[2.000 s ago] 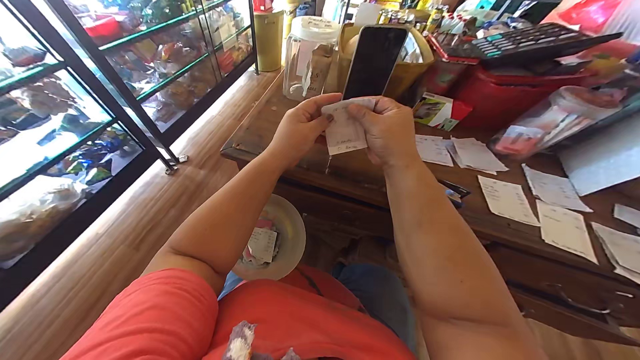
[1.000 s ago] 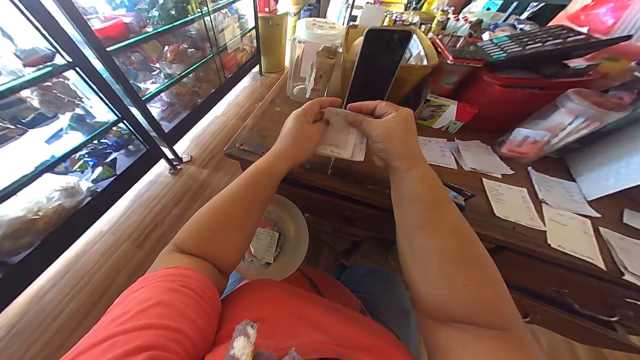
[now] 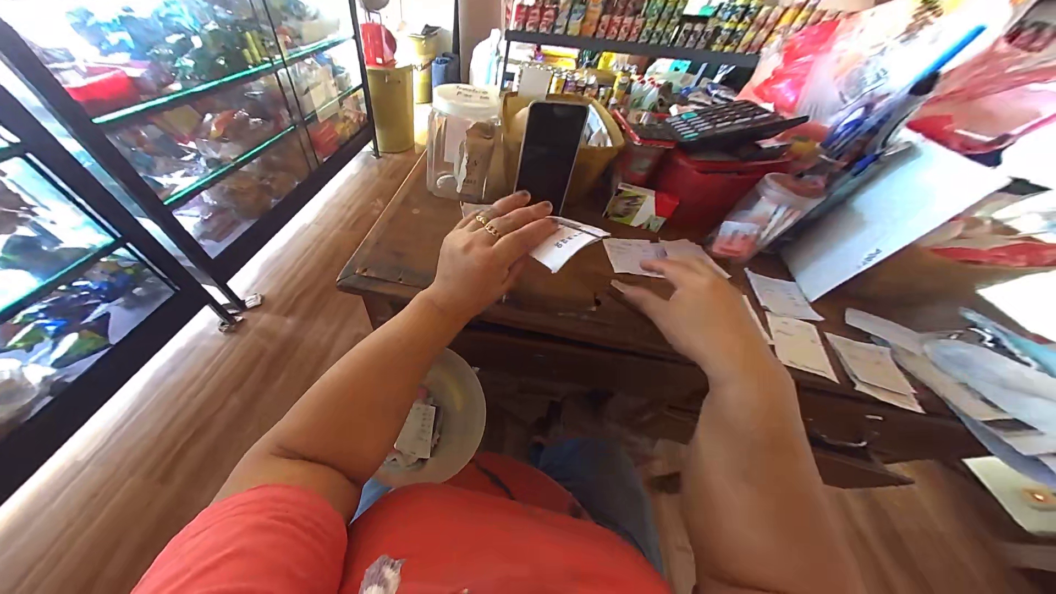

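Note:
My left hand (image 3: 493, 247), with rings on its fingers, lies over a small white paper slip (image 3: 568, 244) near the front of the wooden desk (image 3: 396, 239); whether the fingers grip the slip is not clear. Just behind it a smartphone (image 3: 551, 150) leans upright with a dark screen. My right hand (image 3: 689, 309) is apart from the left, fingers spread, at the near edge of other paper slips (image 3: 631, 256). More slips (image 3: 799, 345) with handwriting lie in rows to the right of it.
Behind the slips stand a clear plastic jar (image 3: 464, 148), a yellow container (image 3: 606, 157), a red bin (image 3: 718, 186) with a calculator (image 3: 722, 124) on top, and a tilted jar (image 3: 771, 210). A round bowl (image 3: 466, 412) with papers sits below the desk edge. Glass shelves (image 3: 231, 91) line the left.
Both hands held a paper slip together before; now they are apart. The right hand has let go and moved right to the slips on the desk. The view has shifted somewhat.

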